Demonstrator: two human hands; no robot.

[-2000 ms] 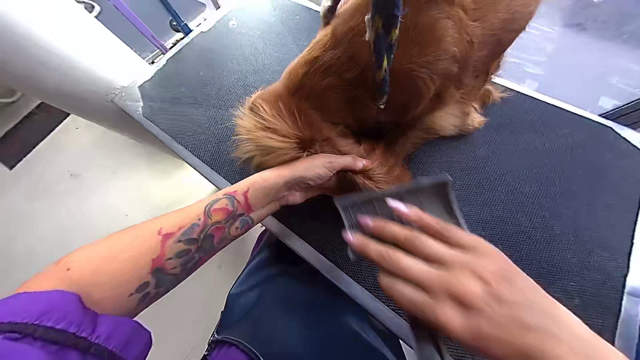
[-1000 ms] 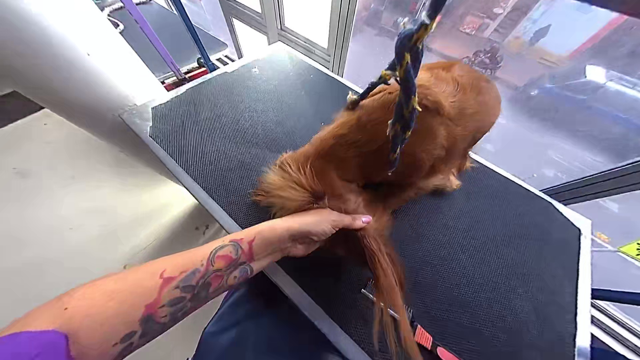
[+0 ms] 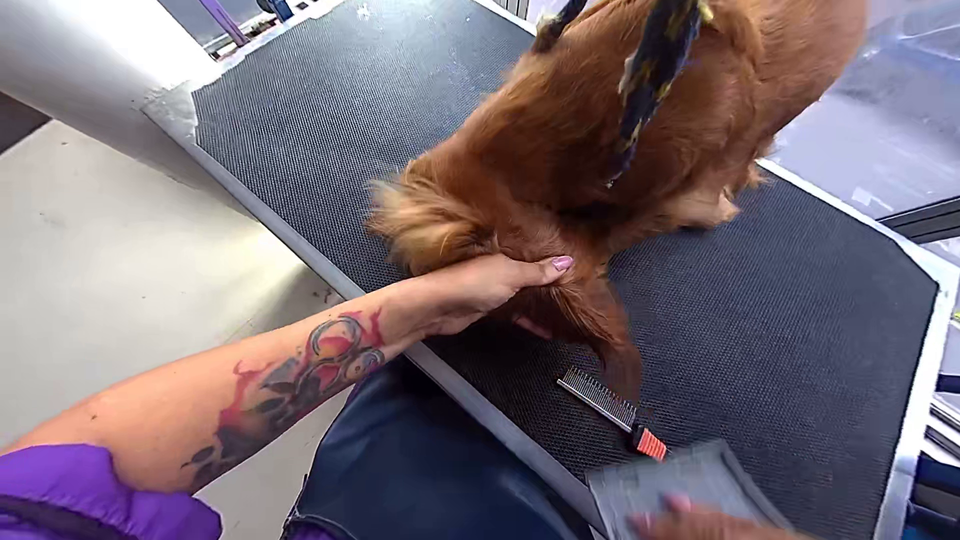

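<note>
A reddish-brown, long-haired dog is on the black ribbed mat of a grooming table. My left hand grips the base of its feathery tail, thumb on top. Low in the view, my right hand, blurred and partly cut off, holds a grey slicker brush by what seems its head; the handle is out of sight. A metal grooming comb with a black and orange handle lies on the mat between the tail's end and the brush.
A dark blue and yellow braided rope hangs over the dog's back. The table's metal rim runs past my dark apron. A white rounded surface stands at the upper left, and a window lies beyond the right edge.
My right hand and the brush, near the tail two seconds ago and absent one second ago, are now at the bottom right. My left hand keeps its hold. The view has moved closer since one second ago.
</note>
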